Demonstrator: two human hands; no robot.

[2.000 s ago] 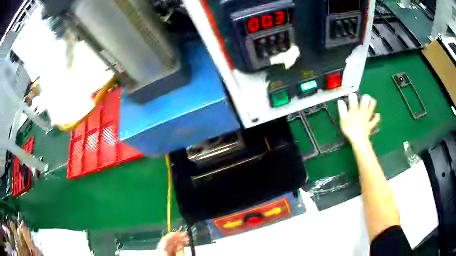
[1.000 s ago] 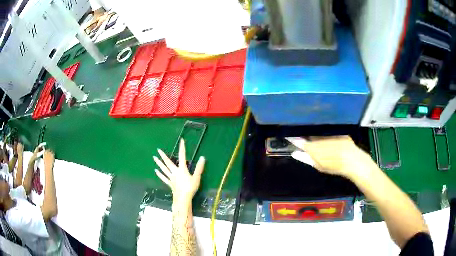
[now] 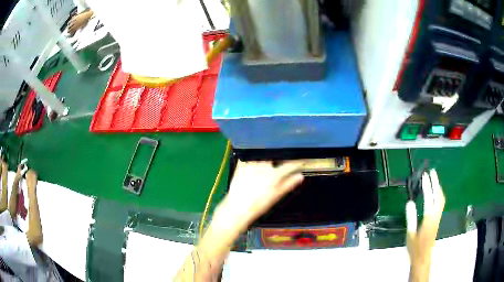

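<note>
The press fixture (image 3: 323, 164), a pale gold bar, lies in the black press bed (image 3: 326, 195) under the blue press head (image 3: 290, 118). My left hand (image 3: 260, 184) reaches into the opening at the fixture's left end, thumb and a finger apart over it. Its other fingertips are hidden. My right hand (image 3: 428, 206), with white-covered fingers, is right of the press. It pinches a blurred dark piece (image 3: 416, 179), which looks like part of a phone frame. A phone frame (image 3: 141, 165) lies on the green bench left of the press, camera block towards me.
A red tray (image 3: 160, 104) lies left of the press, with a yellow air hose (image 3: 217, 190) beside it. The control panel (image 3: 387, 132) is at the right. Another frame (image 3: 499, 157) lies at the right edge. Other people's arms (image 3: 33, 209) show at the left.
My left hand has left the frame on the bench and reached into the press. My right hand has moved out of the press to the right and taken a dark piece. The view has shifted right.
</note>
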